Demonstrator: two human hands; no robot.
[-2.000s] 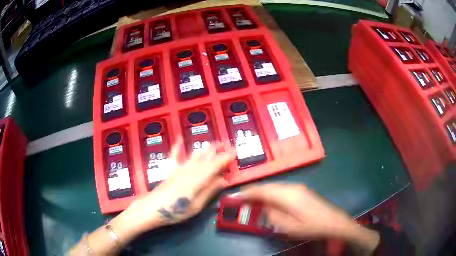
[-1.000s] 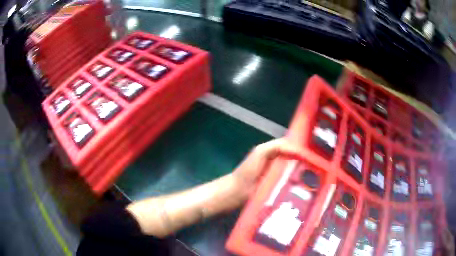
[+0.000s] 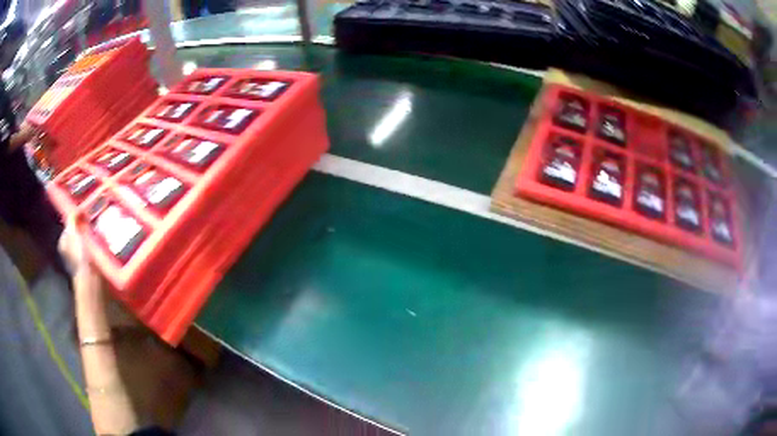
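Note:
A red foam tray [image 3: 183, 177] lies on top of the thick stack at the left, with phones back side up in its two rows of pockets. Its near left corner is by my left hand [image 3: 71, 245], which grips the tray's edge; the fingers are partly hidden by the tray. Thin bands circle my left wrist. My right hand is not in view.
Another red tray of phones [image 3: 588, 203] lies on brown cardboard [image 3: 532, 207] at the right, with one pocket without a phone. Black plastic trays [image 3: 443, 32] stand along the far side. More red trays [image 3: 98, 106] are stacked far left. A pale line [image 3: 409, 183] crosses the green bench.
The loaded tray held at the right a second ago is no longer there; the cardboard and far tray now show fully. My left hand has moved left to the stack. The view has swung left.

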